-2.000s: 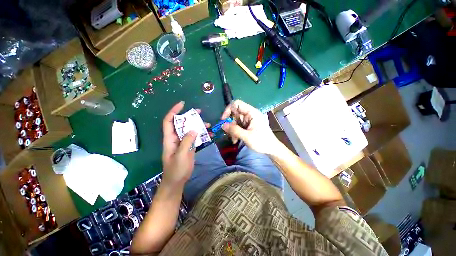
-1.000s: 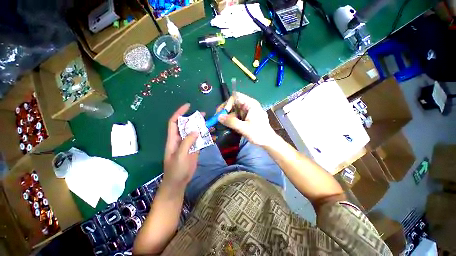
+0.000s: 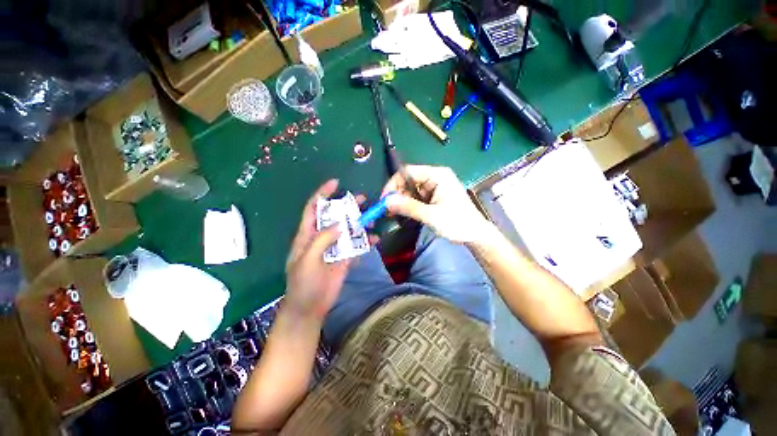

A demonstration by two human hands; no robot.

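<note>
My left hand (image 3: 317, 247) holds an open white device housing (image 3: 343, 228) above the bench edge, thumb on its near side. Small parts show inside it, too blurred to tell apart. My right hand (image 3: 436, 203) pinches a bright blue cylinder (image 3: 377, 209), which looks like a battery cell. The blue cylinder's far end is at the right side of the housing; whether they touch is unclear. My right fingers partly hide the cylinder's other end.
A mallet (image 3: 382, 111), pliers (image 3: 470, 121) and a black electric screwdriver (image 3: 511, 102) lie ahead. A round part (image 3: 362, 152) and a white piece (image 3: 225, 235) lie on the green bench (image 3: 290, 183). Cartons stand left; a white sheet (image 3: 566, 217) lies right.
The housing's inside now faces up more clearly in my left hand. The blue cylinder stays in my right hand, close to the housing. The whole view has shifted slightly.
</note>
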